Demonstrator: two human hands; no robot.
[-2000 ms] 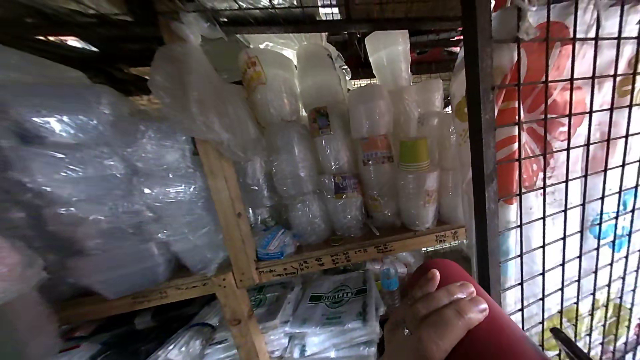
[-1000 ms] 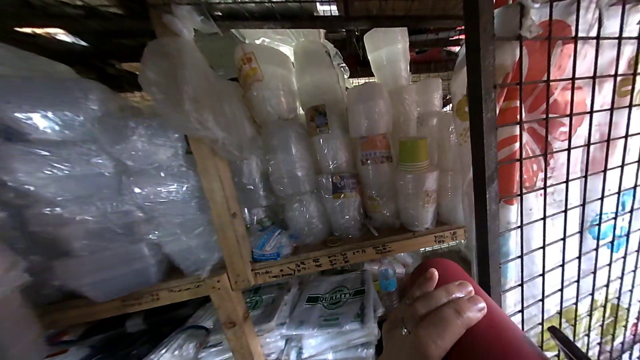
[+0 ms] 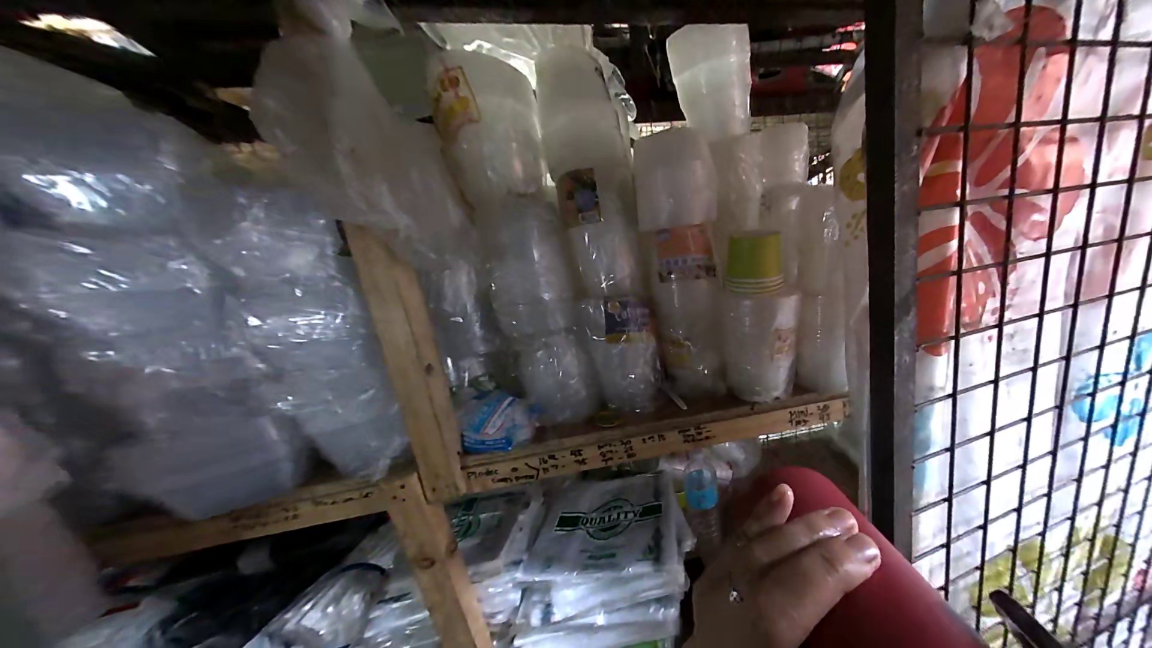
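Note:
My left hand (image 3: 783,567) rests palm down on a knee in red cloth (image 3: 864,576) at the lower right. Its fingers are loosely bent and slightly apart, with a ring on one; the thumb is hidden. Nothing is held in it. Just beyond the fingers stands a clear plastic bottle with a blue label (image 3: 701,490), partly hidden by the hand. Left of the hand lie stacked packs of plastic bags with green print (image 3: 598,531). My right hand is out of view.
A wooden shelf (image 3: 648,441) with handwriting bears stacked plastic cups (image 3: 675,180), a green paper cup (image 3: 754,261) and a blue-and-white packet (image 3: 495,421). Wrapped plastic containers (image 3: 180,315) fill the left. A dark metal post (image 3: 891,270) and wire mesh (image 3: 1035,297) stand at right.

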